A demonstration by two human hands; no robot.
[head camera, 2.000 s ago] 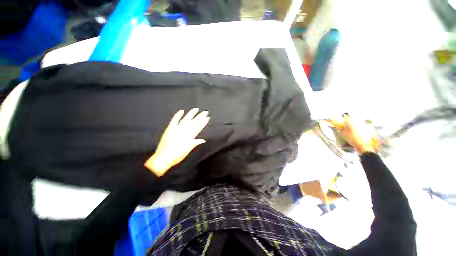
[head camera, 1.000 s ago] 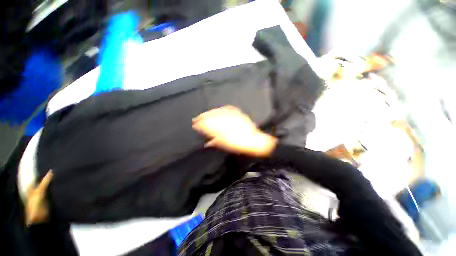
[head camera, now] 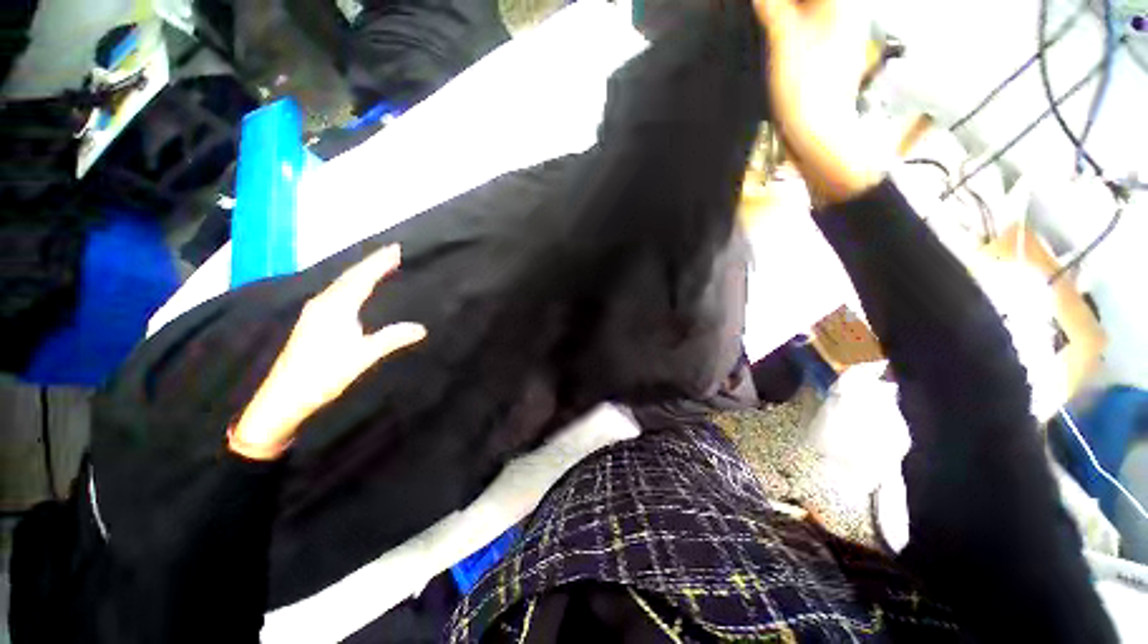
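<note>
The black garment [head camera: 466, 302] covers most of the white padded ironing table [head camera: 485, 107]. Its right part is raised in a dark fold beside my right hand. My right hand [head camera: 825, 94] is at the top right, cut off by the picture's upper edge, with the lifted black cloth at its fingers. My left hand [head camera: 315, 352] lies on the garment at the left with thumb and fingers apart, holding nothing. I cannot make out an iron.
A bright blue bar [head camera: 264, 189] stands at the table's far edge. Blue material [head camera: 120, 296] and dark cloth piles lie at the far left. Cables [head camera: 1070, 113] hang at the upper right. A cardboard box [head camera: 846, 337] is below my right hand. My checked apron [head camera: 655, 528] touches the near side.
My right hand has moved from the garment's middle up to the top right, and the cloth there is lifted. My left hand has moved from the far left end inward over the garment.
</note>
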